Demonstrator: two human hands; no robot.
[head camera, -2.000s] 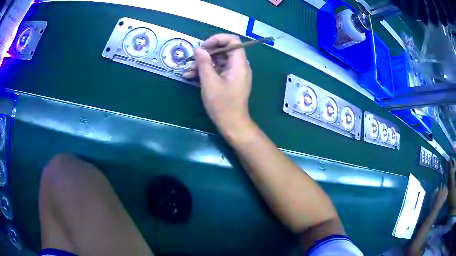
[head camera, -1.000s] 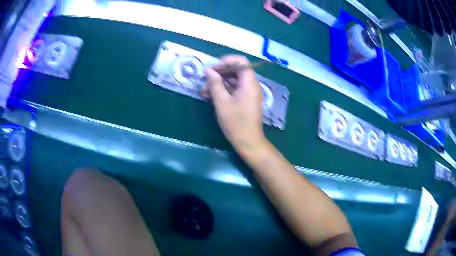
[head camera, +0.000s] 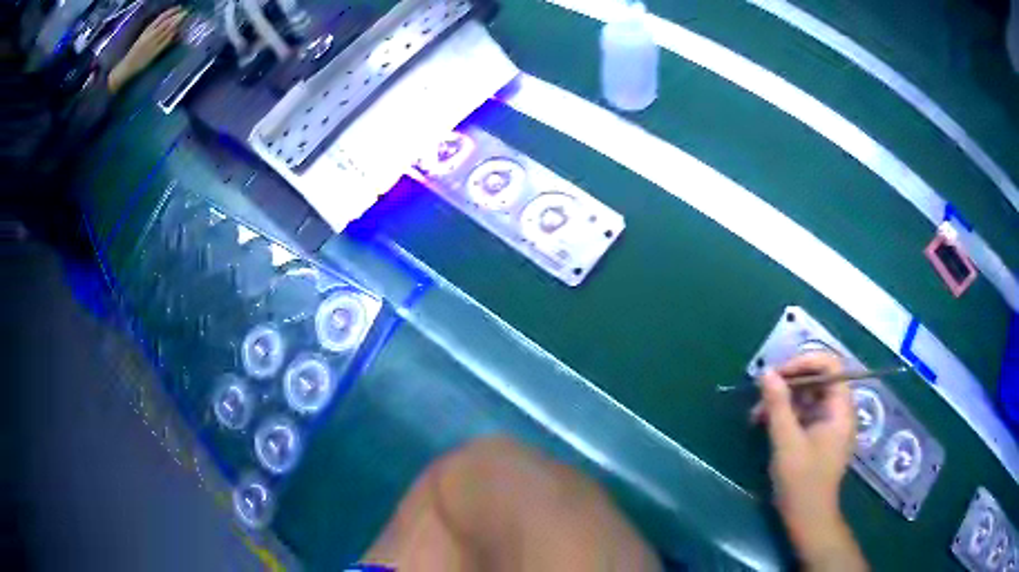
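My right hand (head camera: 813, 430) holds a thin brown stick-like tool (head camera: 866, 377) between thumb and fingers. It is over the upper left part of a silver fixture plate (head camera: 918, 493) and hides part of it. The plate lies on the green belt; round units (head camera: 903, 455) show to the right of the hand. The tool's thin left tip points past the plate's left edge, and contact cannot be told. My left hand is out of the picture; a bare bent arm shows at the bottom.
Another fixture plate (head camera: 587, 247) lies partly under a metal box with white paper (head camera: 436, 98) and purple glow. A clear tray (head camera: 184, 268) holds round discs, lower left. A white bottle (head camera: 629, 65) stands on the belt. A pink frame (head camera: 951, 264) lies right. Another person's hand (head camera: 151, 43) shows upper left.
The view has swung left, bringing in the metal box, bottle and clear tray. My right hand still holds the tool and now covers the plate's left end instead of its middle.
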